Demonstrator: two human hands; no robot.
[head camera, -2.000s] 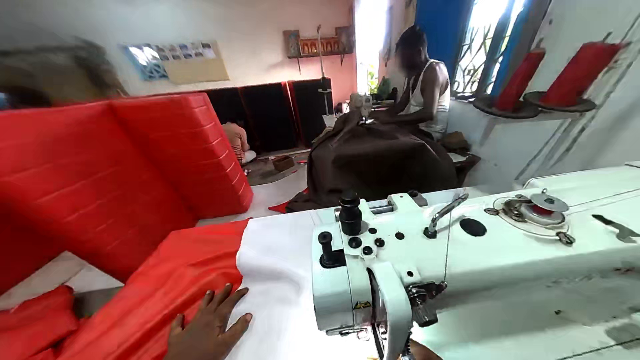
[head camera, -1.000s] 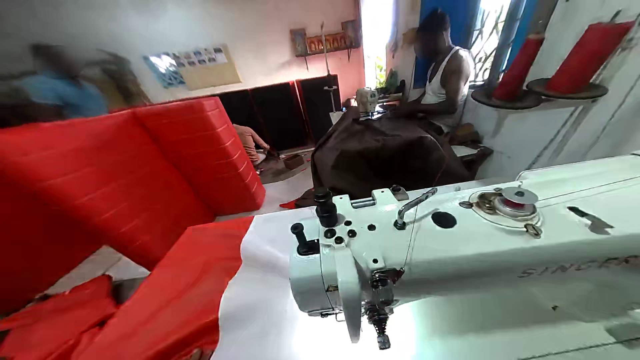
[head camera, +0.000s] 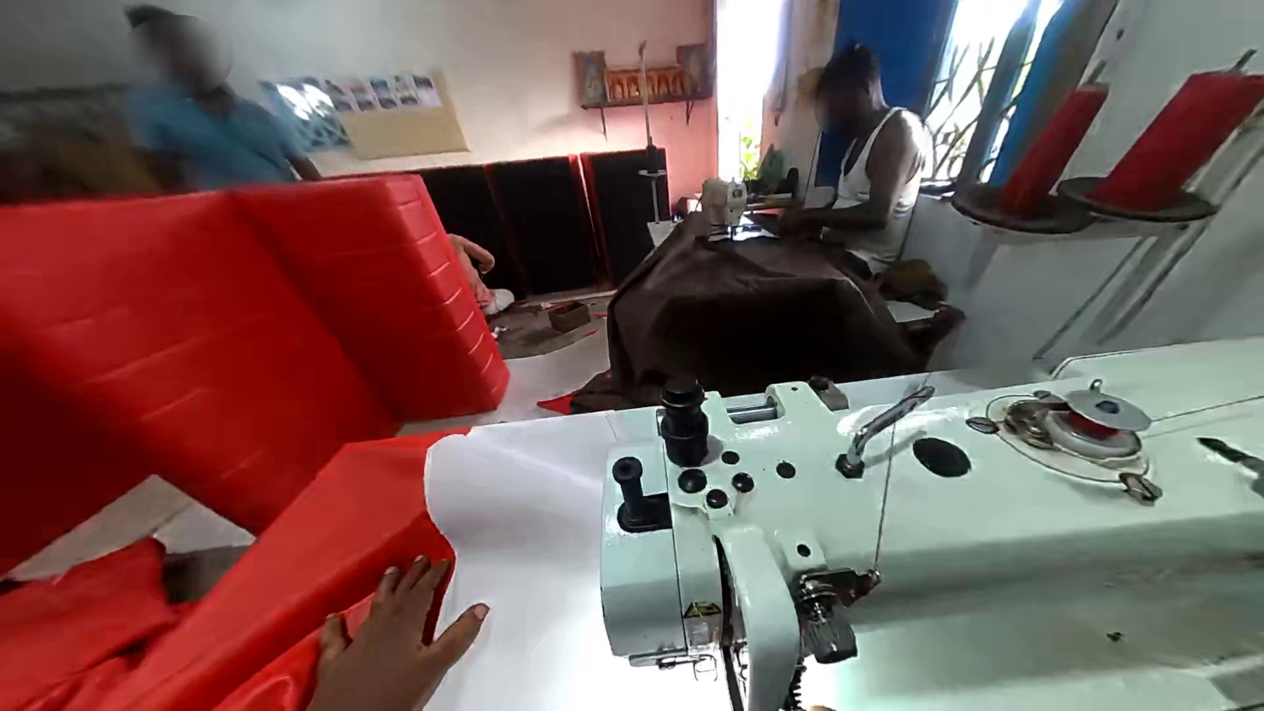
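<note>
My left hand (head camera: 390, 642) lies flat with spread fingers on red fabric (head camera: 346, 523), at its edge over the white table (head camera: 533, 513). Right of it stands a pale green Singer sewing machine (head camera: 948, 513), its needle area cut off by the bottom of the view. A red-threaded bobbin sits under the metal disc (head camera: 1106, 410) on top of the machine. Of my right hand, at most a tiny sliver of skin shows below the machine head, too little to judge.
Red upholstered panels (head camera: 296, 296) rise at the left. Beyond the table, a person sews dark brown fabric (head camera: 750, 306) at another machine (head camera: 724, 202). Another person stands back left; one more is partly hidden behind the panels. Red thread cones (head camera: 1052, 153) stand at right.
My left hand, barely visible at the bottom edge one second ago, is back in view on the red fabric. The person in blue at back left shows more fully than before.
</note>
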